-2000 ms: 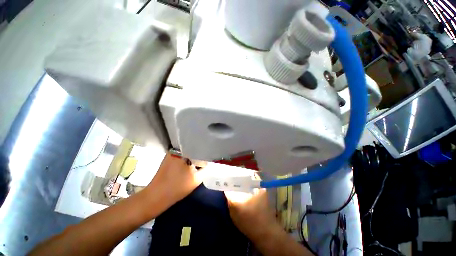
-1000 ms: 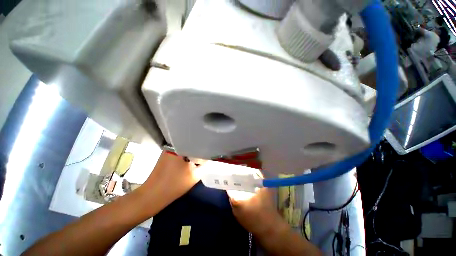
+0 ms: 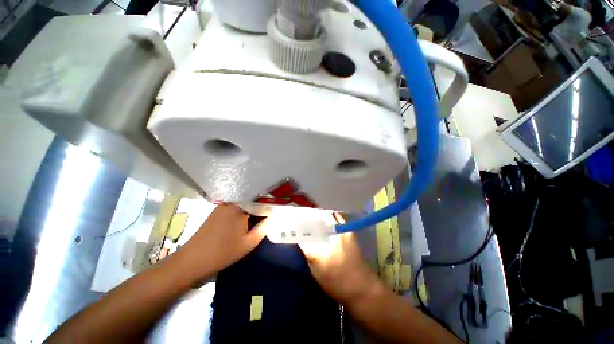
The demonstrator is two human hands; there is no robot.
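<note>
A dark navy fabric piece (image 3: 279,295) lies under the white sewing machine head (image 3: 283,141) and runs down to the bottom edge. A small yellow label (image 3: 256,308) is on it. My left hand (image 3: 225,235) lies at the fabric's upper left, fingertips partly hidden under the head. My right hand (image 3: 336,262) lies on the fabric's upper right, its fingertips partly behind a small white marked block (image 3: 296,227). Whether either hand grips the fabric is hidden. A pale template with yellow strips (image 3: 385,235) shows on both sides.
A thick blue hose (image 3: 425,114) curves right of the head to the white block. Black cable loops and slim snips (image 3: 476,295) lie on the metal plate (image 3: 454,201). A tilted screen (image 3: 562,121) stands upper right, above a dark heap (image 3: 545,269).
The view has shifted, so the head sits further left and its red three-diamond logo shows more fully. The hands stay at the fabric's top near the white block.
</note>
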